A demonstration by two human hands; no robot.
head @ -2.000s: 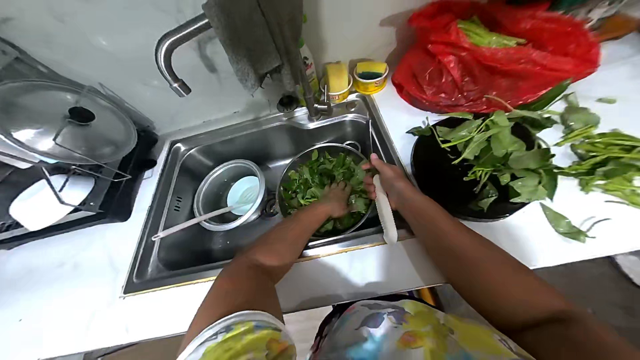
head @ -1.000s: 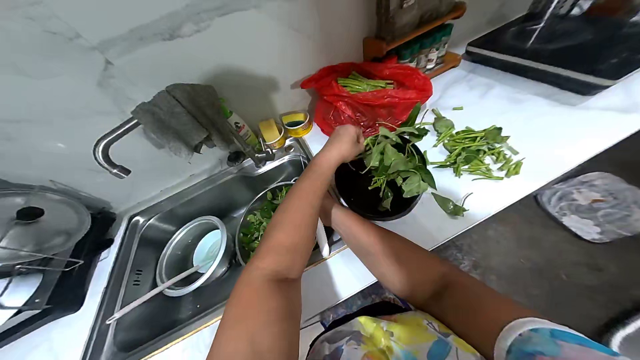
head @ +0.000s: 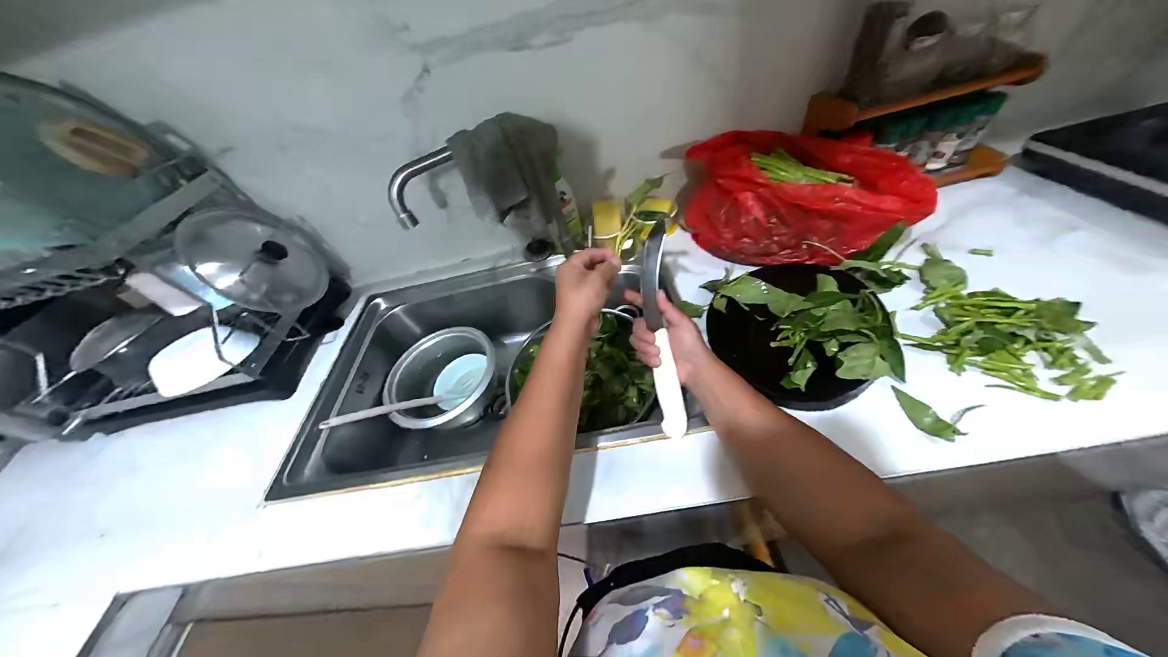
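My left hand [head: 584, 285] pinches a leafy green stem [head: 634, 214] above the sink. My right hand [head: 673, 339] holds a knife [head: 669, 383] by its white handle, the blade pointing up and away. Below both hands, a metal pot [head: 518, 365] of cut leaves [head: 613, 379] sits in the sink, partly hidden by my left forearm. To the right, a black round pan [head: 744, 351] holds leafy stems [head: 835, 328]. More cut stems [head: 1013, 338] lie on the white counter beside it.
The steel sink [head: 351, 447] also holds a metal pot [head: 438, 379] with a ladle [head: 379, 412]. A faucet [head: 401, 187] draped with a grey cloth [head: 511, 169] stands behind. A red plastic bag [head: 739, 205] of stems is at the back right, a dish rack [head: 265, 360] at the left.
My left hand was at the black pan a second ago; it is now over the sink with a stem. Both hands were at the pot of leaves two seconds ago.
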